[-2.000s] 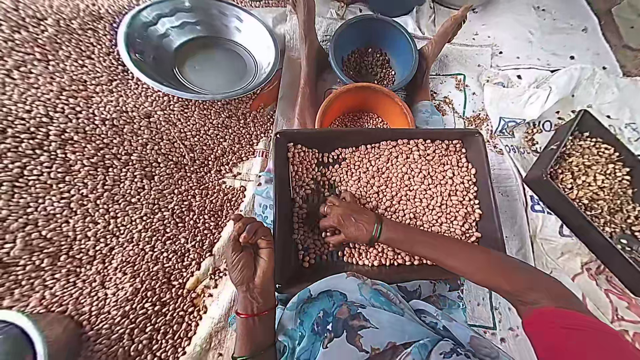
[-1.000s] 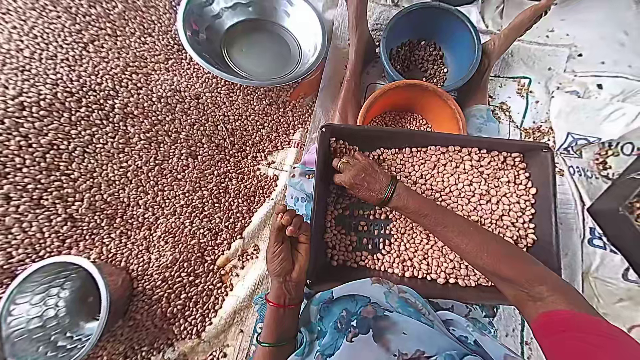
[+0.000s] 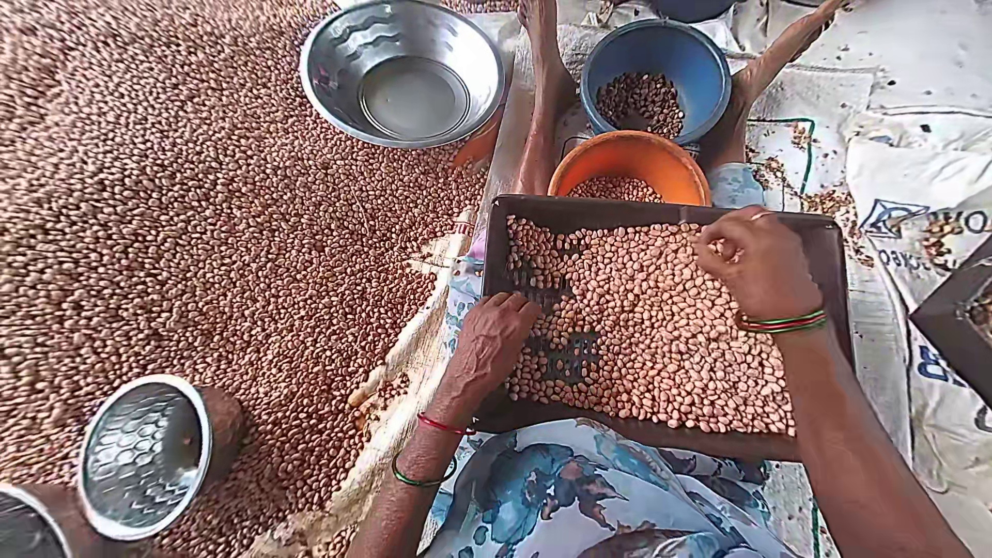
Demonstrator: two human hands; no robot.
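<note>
A dark rectangular tray with a slotted bottom rests across my lap, covered mostly by pale brown shelled nuts or beans. Patches of bare slots show on its left side. My left hand lies over the tray's left edge, fingers curled by the nuts; whether it grips the rim cannot be told. Above the tray's upper right part, my right hand has its thumb and fingers pinched together around a small pale piece. An orange bowl with similar nuts touches the tray's far side, and behind it a blue bowl holds darker ones.
A wide heap of nuts spreads on the left, with a steel basin at its far edge. Steel vessels lie lower left. Bare feet flank the blue bowl. Printed sacks and another dark tray are at right.
My right hand has moved from the tray's left part to its upper right. My left hand, raised beside the tray before, now rests at its left edge.
</note>
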